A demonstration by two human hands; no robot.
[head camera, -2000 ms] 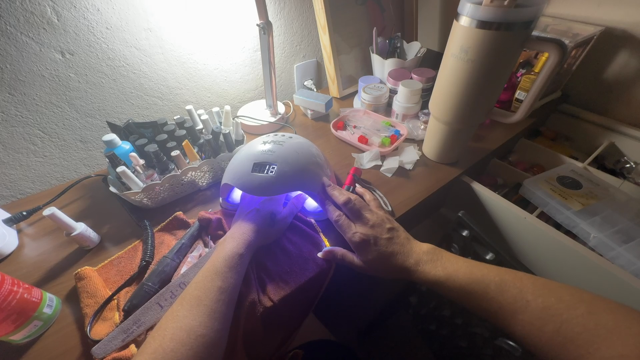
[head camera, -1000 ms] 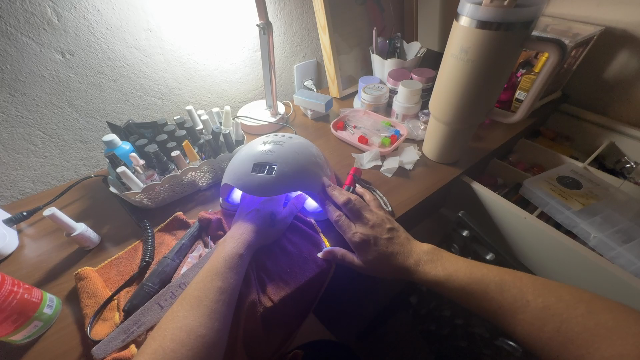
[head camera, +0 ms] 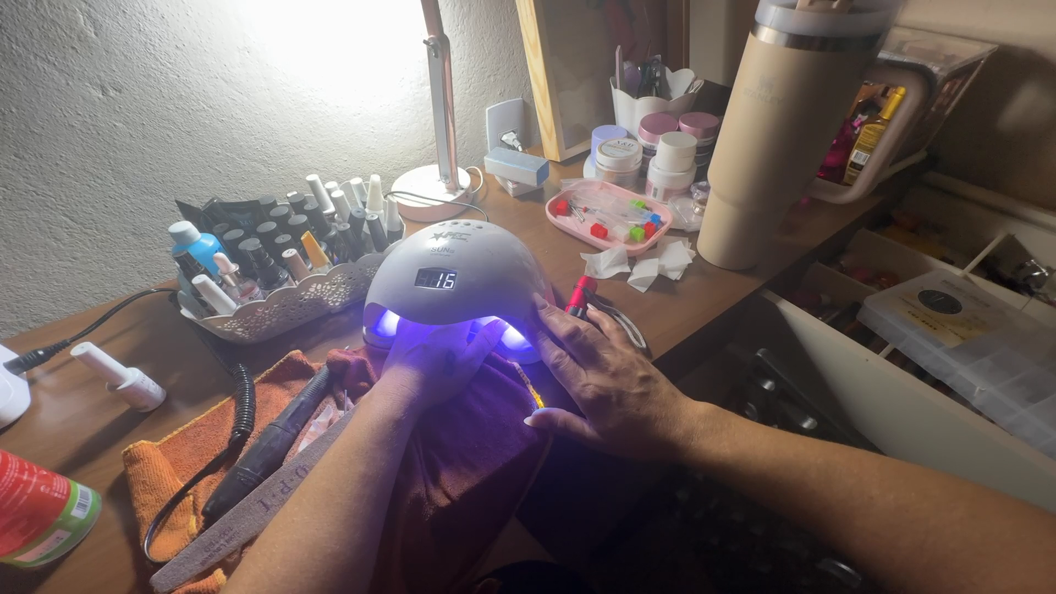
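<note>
A white dome-shaped UV nail lamp [head camera: 462, 264] stands on the desk, glowing violet inside, its display reading 16. My left hand [head camera: 437, 355] lies palm down under the dome on a dark red cloth [head camera: 462, 445]; the fingertips are hidden inside, and nothing shows in its grasp. Against the lamp's right side rest the fingers of my right hand [head camera: 606, 375], spread, with the thumb apart and no object held. An orange towel [head camera: 165, 478], a nail file [head camera: 247, 511] and a black nail drill handpiece [head camera: 268, 445] lie left of my left forearm.
Behind the lamp are a basket [head camera: 289, 305] of polish bottles and a desk lamp [head camera: 441, 124]. A pink tray [head camera: 569, 233], paper pieces [head camera: 606, 261], jars [head camera: 619, 161] and a beige tumbler [head camera: 767, 148] stand right. A polish bottle [head camera: 132, 388] and red container [head camera: 41, 511] are left; an open drawer [head camera: 825, 363] is right.
The lamp's display has gone from 18 to 16. Both hands have stayed where they were.
</note>
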